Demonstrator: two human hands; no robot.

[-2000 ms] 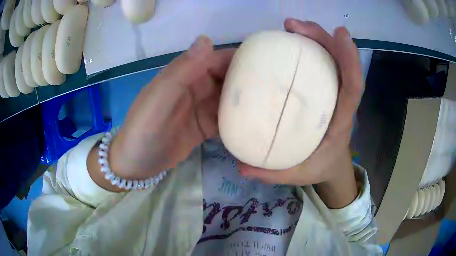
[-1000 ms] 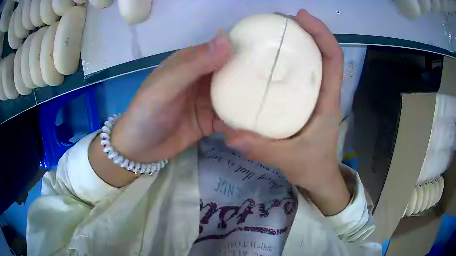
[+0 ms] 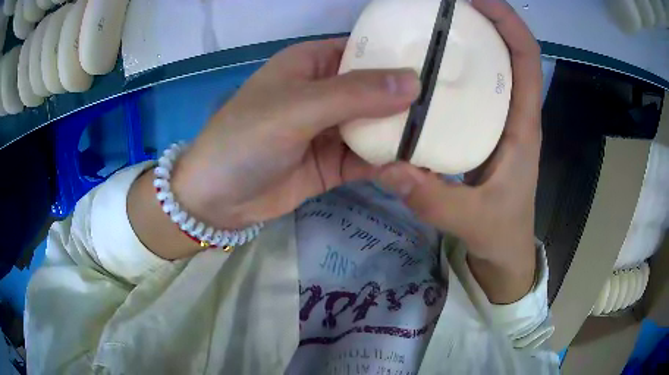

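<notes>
A cream plastic housing [image 3: 469,110] is held up between both hands above the bench's near edge. Its two halves are parted along the centre, showing a narrow dark grey gap. Small grey marks show on the broad face on either side. My left hand [image 3: 293,124] holds the left half, its thumb across the face with the tip at the gap. My right hand [image 3: 499,198] wraps the right side and bottom. The housing's top is cut off by the picture's edge.
Rows of cream housings [image 3: 62,55] stand on edge on the bench [image 3: 242,26] at the left, more at the far right. A brown carton [image 3: 601,220] with housings and whitish liner stands at the right. A blue stool [image 3: 136,135] is below the bench at the left.
The housing's thin closed seam has widened into a dark gap. Both hands and the housing have moved slightly up and right. My left thumb has moved onto the face.
</notes>
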